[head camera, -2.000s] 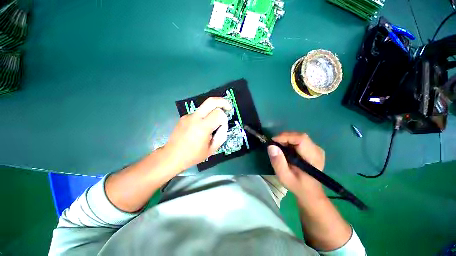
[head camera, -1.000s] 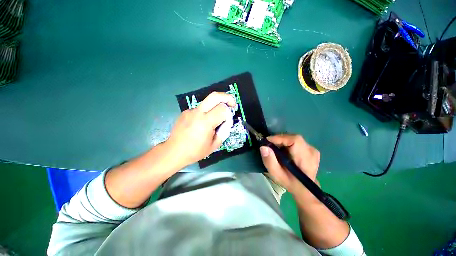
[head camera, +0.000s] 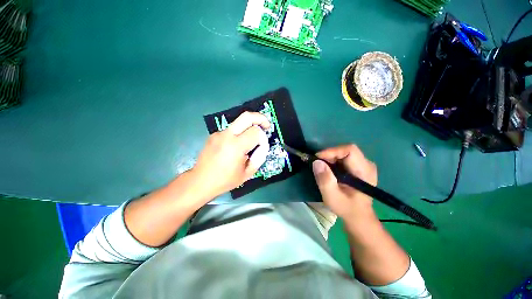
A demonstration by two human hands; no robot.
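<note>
A green circuit board panel point(head camera: 273, 163) lies tilted on a black square mat point(head camera: 294, 124). My left hand point(head camera: 232, 153) is over the panel's left and middle part, fingers curled down onto it, with white at the fingertips; its palm hides much of the board. My right hand point(head camera: 348, 178) grips the black soldering iron point(head camera: 379, 194) like a pen. The iron's thin metal tip points left and meets or hovers at the panel's right edge; contact cannot be told.
A crusty round pot point(head camera: 373, 80) stands beyond the mat at right. Stacked boards point(head camera: 281, 42) lie at the far side. A black soldering station point(head camera: 487, 111), blue-handled tool point(head camera: 468, 36) and small metal rod point(head camera: 420, 149) are at right. Upright boards point(head camera: 11, 55) are far left; a blue bin point(head camera: 87, 221) is below.
The iron's handle has swung to a flatter angle than one second ago, its rear end further right. My left hand stays on the panel. The whole view has shifted slightly.
</note>
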